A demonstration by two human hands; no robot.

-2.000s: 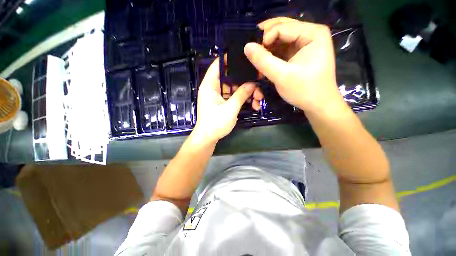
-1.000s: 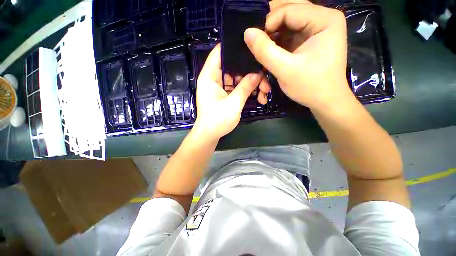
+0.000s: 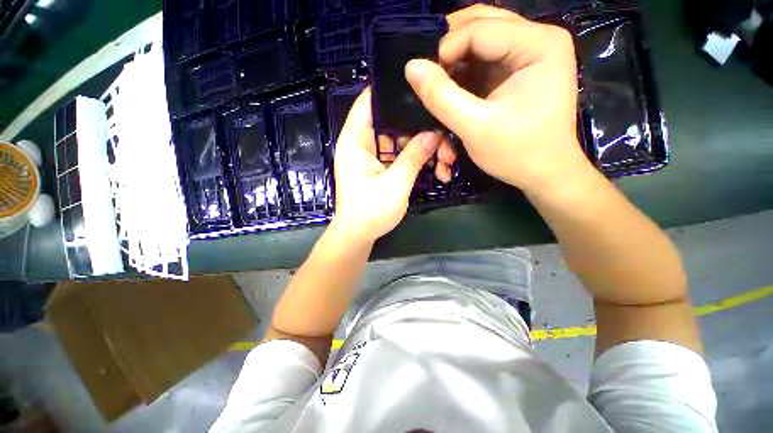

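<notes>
A dark, glossy handset front housing point(image 3: 398, 89) is held upright over the tray; open keypad windows show at its lower end. My left hand point(image 3: 380, 173) grips it from below and the left side, with the thumb at the lower end and fingertips showing behind the windows. My right hand point(image 3: 500, 97) is at its right edge, thumb tip on the dark face and fingers curled; whether it pinches anything is hidden. The black blister tray point(image 3: 254, 227) lies beneath, with dark handset parts point(image 3: 301, 139) in its pockets.
White sticker-sheet waste point(image 3: 152, 194) and a dark gridded sticker sheet point(image 3: 68, 173) lie left of the tray. A small fan point(image 3: 17, 186) stands far left. A dark lump with a white tag point(image 3: 720, 46) is at upper right. A brown cardboard box point(image 3: 148, 338) is on the floor.
The housing looks tilted differently and more of its top edge shows than one second ago. My right thumb has shifted slightly on its face. The whole view has shifted slightly.
</notes>
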